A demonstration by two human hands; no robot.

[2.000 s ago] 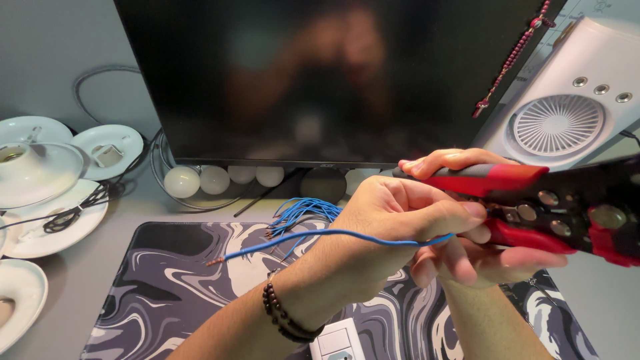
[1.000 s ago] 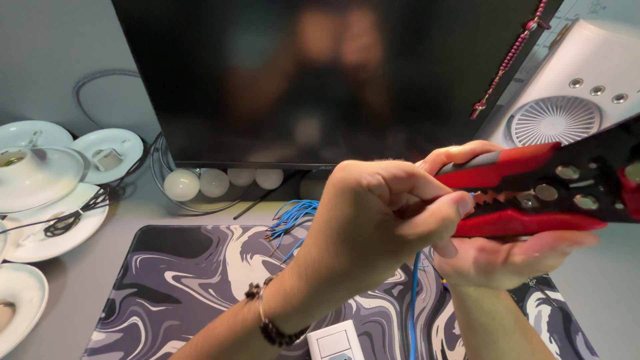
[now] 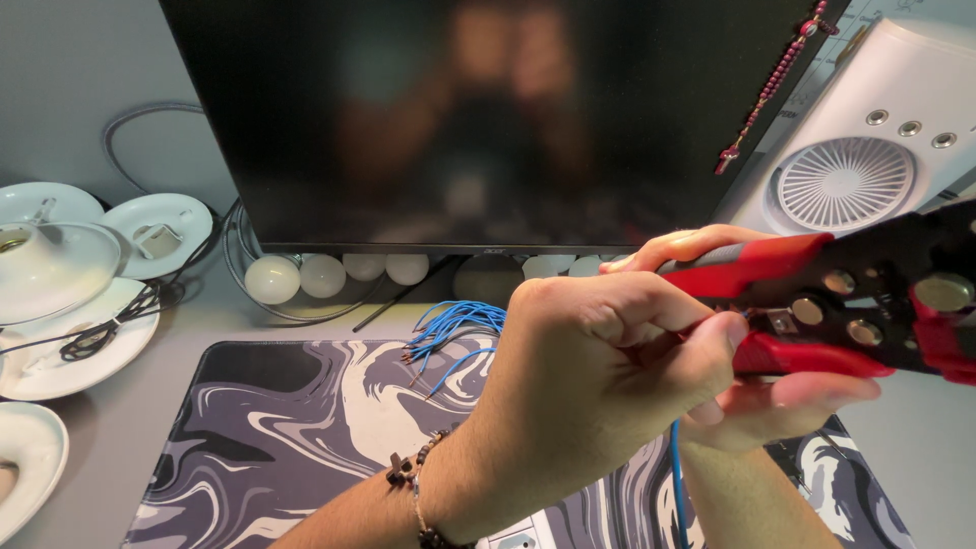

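Red-and-black wire strippers (image 3: pixel 823 305) lie across my right hand (image 3: pixel 770 396), whose fingers wrap the handles from behind and below. My left hand (image 3: pixel 640 335), with a beaded bracelet at the wrist, pinches the end of a blue insulated wire (image 3: pixel 677 480) at the gap between the handles, near the tool's toothed part. The wire hangs down from my hands past the right wrist; its gripped end is mostly hidden by the fingers. Behind my left hand, a bundle of blue wires (image 3: pixel 457 324) with bare copper ends rests at the mat's far edge.
A black monitor (image 3: pixel 473 137) stands behind my hands, with several white bulbs (image 3: pixel 272 280) under it. White lamp holders and plates (image 3: pixel 156 235) sit at left. A white fan unit (image 3: pixel 846 183) is at right. A white socket module (image 3: pixel 522 537) lies on the marbled mat (image 3: pixel 305 427).
The blue wire stretched leftward over my left forearm two seconds ago; it now hangs downward. My left hand has turned and its fingers have come to the gap between the stripper handles.
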